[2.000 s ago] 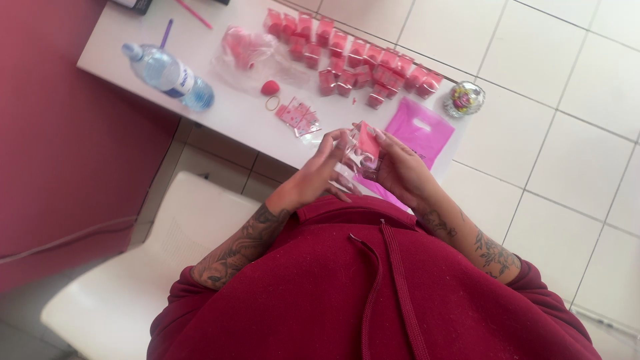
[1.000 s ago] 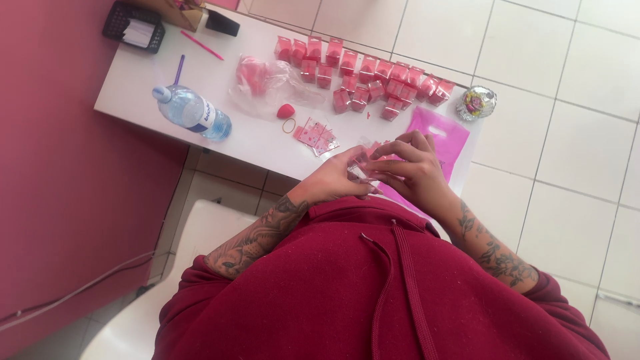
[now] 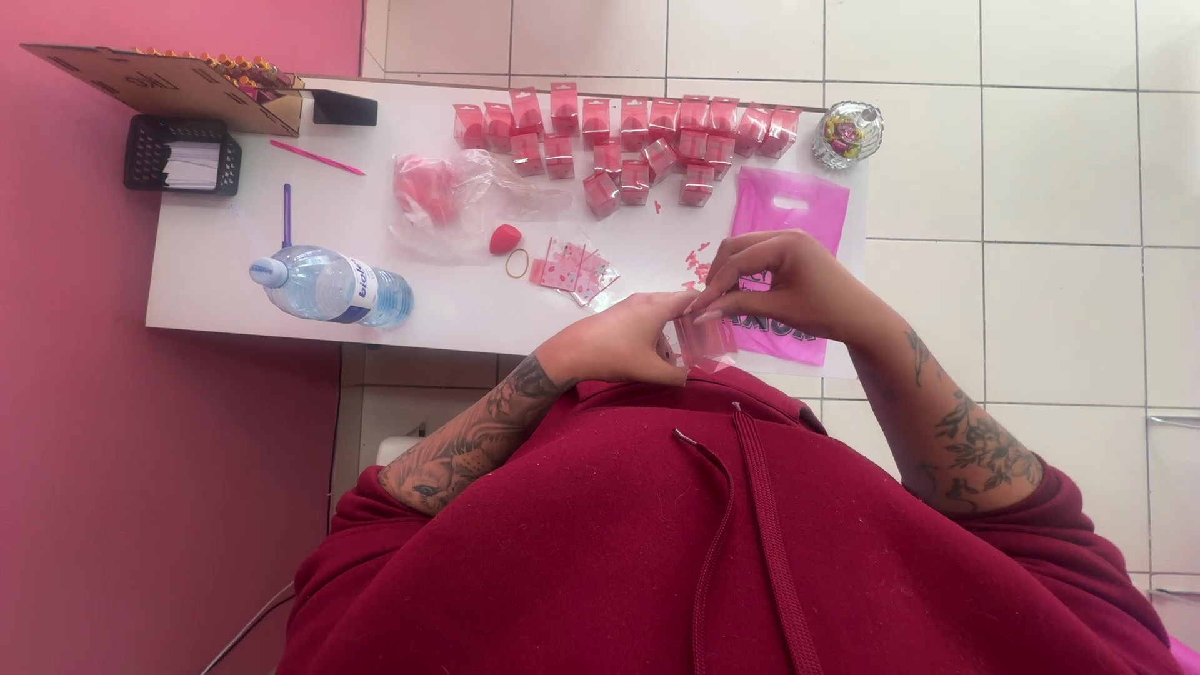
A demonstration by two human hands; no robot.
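Observation:
A small clear plastic box with pink on it is between my hands, close to my body at the table's front edge. My left hand grips it from the left side. The fingertips of my right hand pinch its upper edge. Beyond them, small pink scraps lie on the white table. Flat pink-printed clear packaging lies left of my hands, near a red makeup sponge and a rubber band. Several filled pink boxes stand in uneven rows at the back.
A pink plastic bag lies partly under my right hand. A glass bowl stands at the right corner. At left are a water bottle, a black basket, a cardboard display and two slim sticks. A clear bag holds pink items.
My right hand was curled close over the left; now it is raised at the box's upper edge, and more of the box shows. The view has turned and shifted.

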